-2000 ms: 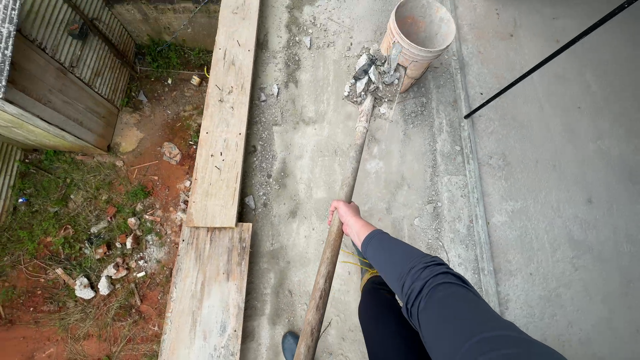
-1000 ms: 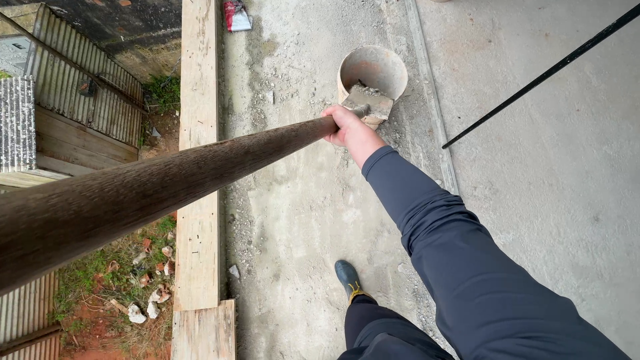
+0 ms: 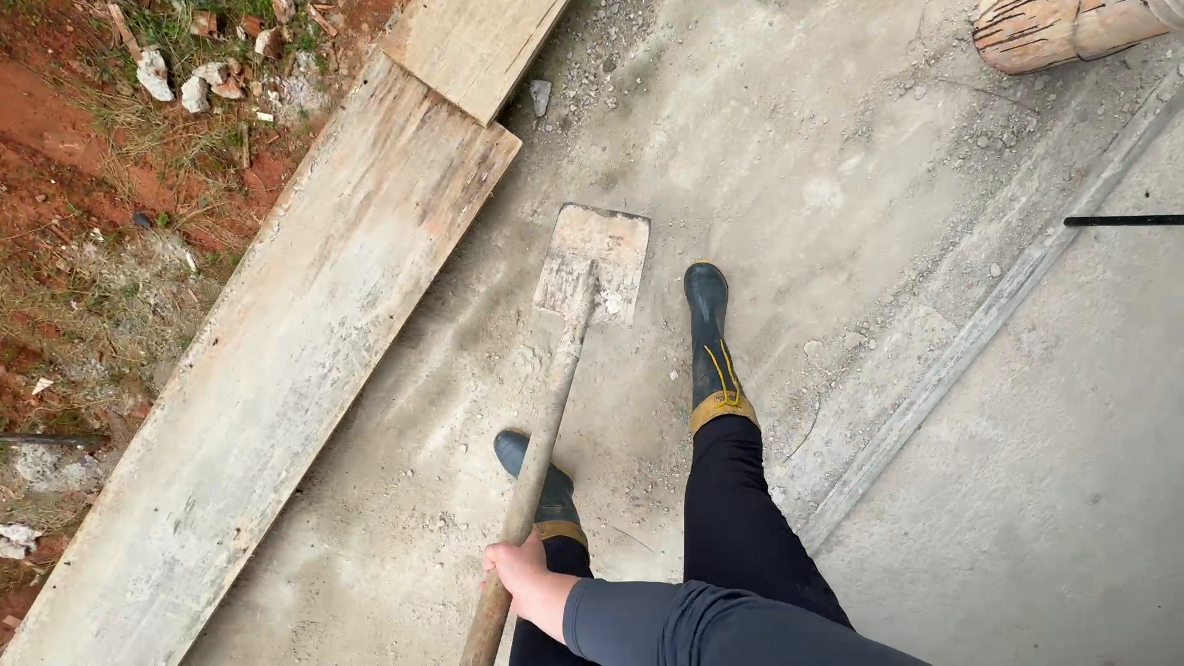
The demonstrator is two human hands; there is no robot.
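My right hand (image 3: 523,569) is closed around the wooden handle of a square-bladed shovel (image 3: 546,407), low in the head view. The handle runs down out of the frame beside it. The shovel's metal blade (image 3: 592,259), coated with pale dried mortar or dust, lies over the concrete floor ahead of my boots and holds no large chunks. My left hand is out of view. A stained bucket (image 3: 1064,32), cut off by the top right edge, stands well away from the blade; its inside is hidden.
Rubber boots (image 3: 708,301) stand on either side of the shovel's line. Wooden boards (image 3: 277,370) line the slab edge at left, with red soil and rubble (image 3: 153,74) beyond. A raised concrete strip (image 3: 971,347) crosses at right, near a black rod (image 3: 1124,221). Loose grit is scattered about.
The shovel blade, earlier at the bucket with rubble and then a chunk on or against it, has come back near my boots without them. The view has turned strongly.
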